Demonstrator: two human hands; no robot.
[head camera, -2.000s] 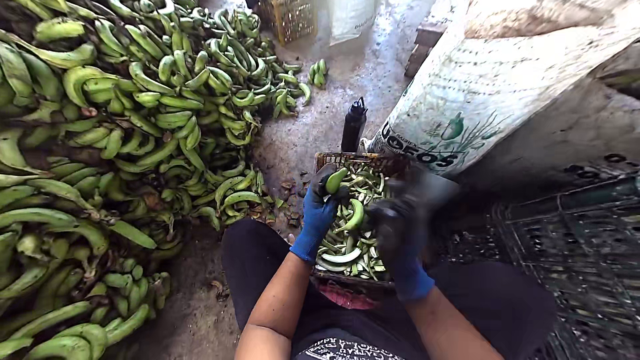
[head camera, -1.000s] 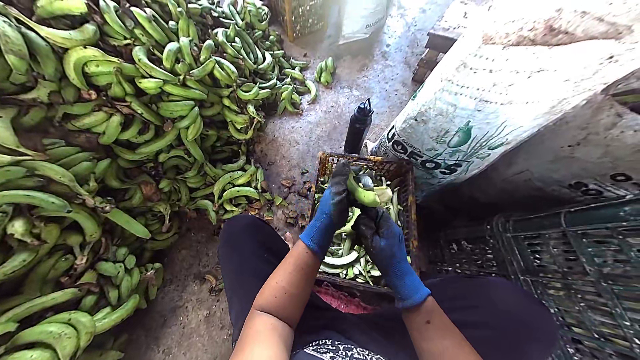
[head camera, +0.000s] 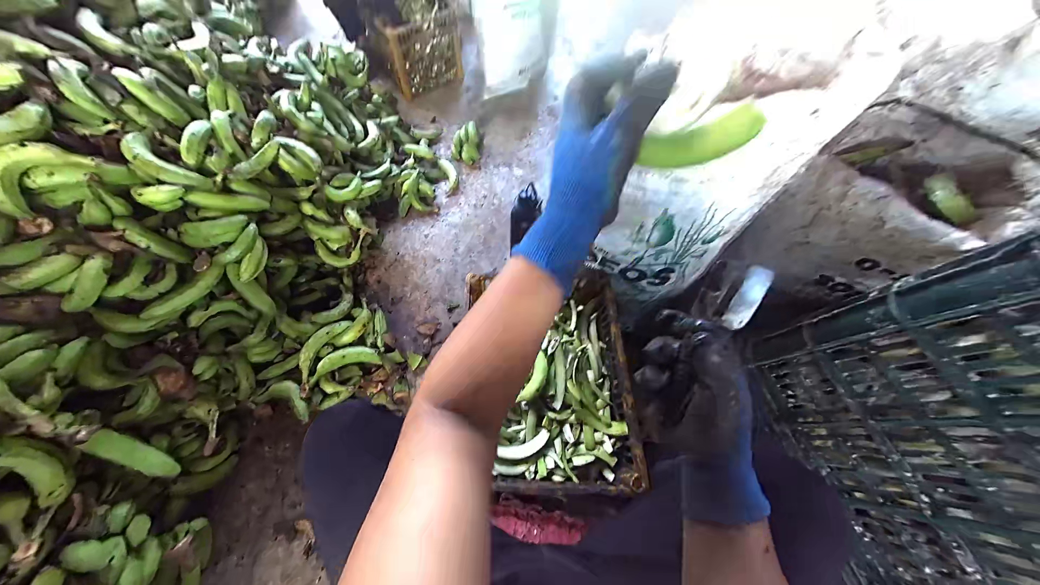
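Observation:
My left hand, in a blue knit glove with a dark palm, is stretched forward over a white woven sack; its fingers are blurred. Just beyond its fingertips on the right is a green plantain, and whether they touch is unclear. My right hand, gloved the same way, is closed around a knife whose short, wide blade points up and away. Between my knees stands a crate holding green peel strips and a pale curved piece.
A large heap of green plantains covers the floor at left. The printed white sack leans at right, beside dark green plastic crates. A black object stands behind the peel crate; a yellow crate is farther back.
My hands were together over the crate with a plantain a second ago. The left hand has moved forward to the sack, and the right has moved right with the knife. The plantain is now above the sack.

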